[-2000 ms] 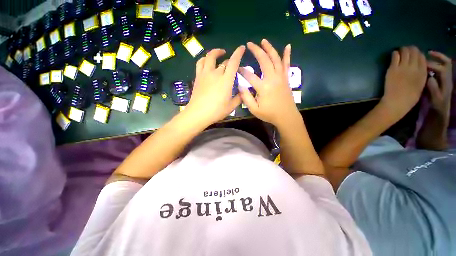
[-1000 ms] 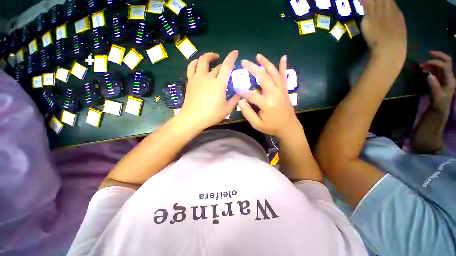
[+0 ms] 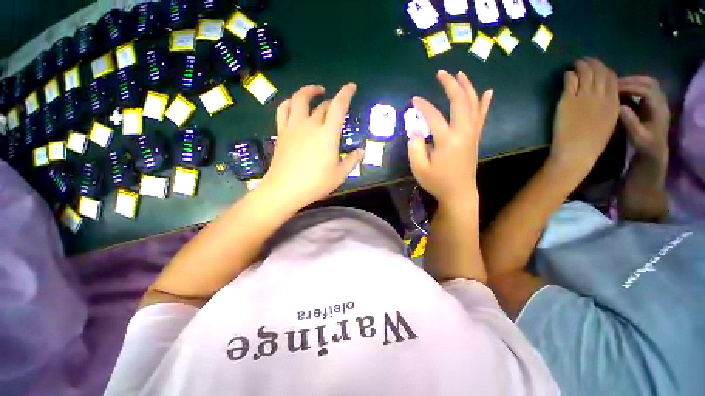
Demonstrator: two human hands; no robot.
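My left hand (image 3: 309,147) is on the bench with thumb and fingers spread around a dark unit (image 3: 351,130); whether it grips the unit is unclear. A white-faced unit (image 3: 382,121) lies between my hands, with its pale battery (image 3: 373,153) at its near edge. My right hand (image 3: 450,139) has its fingers apart; its index finger and thumb overlap a second, partly hidden white-faced unit (image 3: 416,124). Another dark unit (image 3: 246,159) lies left of my left hand.
Rows of dark units with yellow-edged batteries (image 3: 216,99) cover the left of the green bench (image 3: 332,54). White-faced units (image 3: 486,9) with batteries stand at the far side. Another person's hands (image 3: 587,108) are at the right. The bench edge (image 3: 147,234) runs before me.
The view has shifted. The bright white-faced unit between my hands has moved right and is now uncovered. My hands are farther apart. The neighbour's near arm has drawn back from the far group.
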